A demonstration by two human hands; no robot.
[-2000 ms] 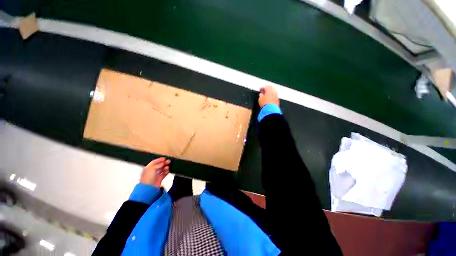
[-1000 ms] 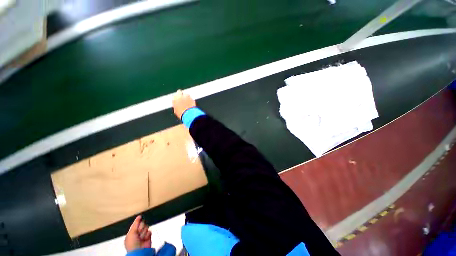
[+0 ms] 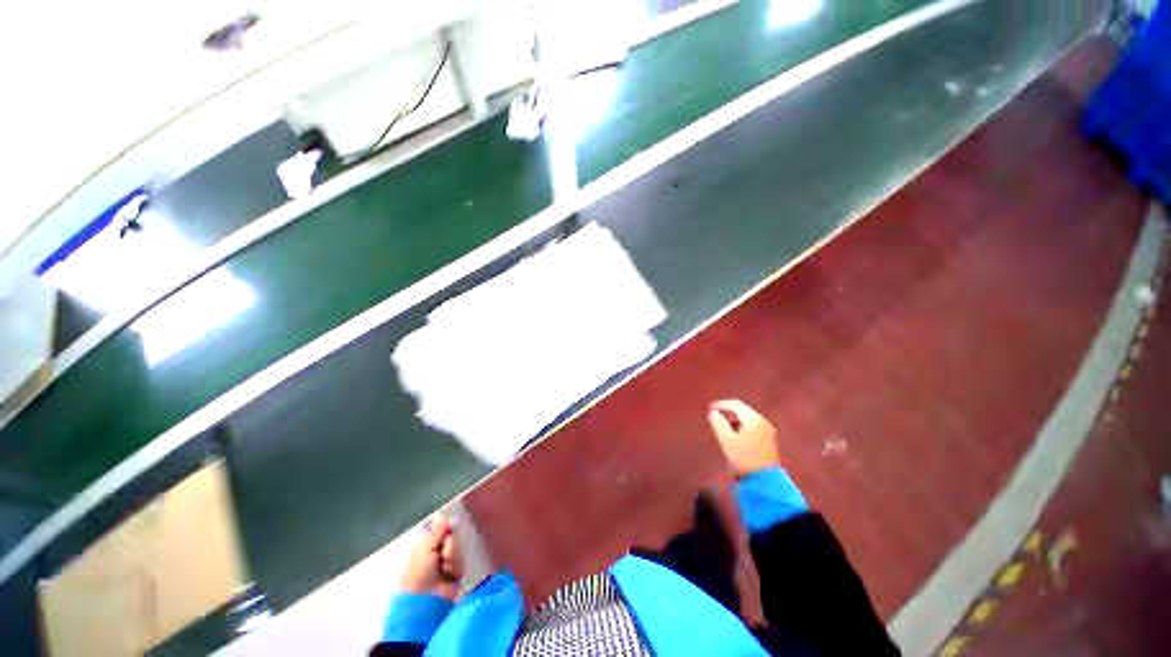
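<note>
A loose pile of white sheets or cloth point(image 3: 533, 340) lies on the dark bench in front of me, by its front edge. The tan cardboard sheet point(image 3: 148, 565) lies on the bench at the lower left, partly cut off by the picture's edge. My left hand point(image 3: 437, 558) is low at the bench's front edge, fingers curled, with nothing seen in it. My right hand point(image 3: 745, 439) is over the red floor, right of the pile, fingers loosely curled in, with nothing seen in it. Neither hand touches the pile or the cardboard.
A green conveyor belt point(image 3: 385, 238) with pale rails runs behind the bench. Beyond it are a white box-like unit point(image 3: 379, 103) with a cable and a blue-edged tray point(image 3: 109, 250). Blue totes point(image 3: 1136, 109) stand at the upper right. Yellow-black tape point(image 3: 995, 597) marks the floor.
The view has swung right, so the cardboard now sits at the lower left and the pile nearer the middle. My right hand has left the bench's rail and is over the floor.
</note>
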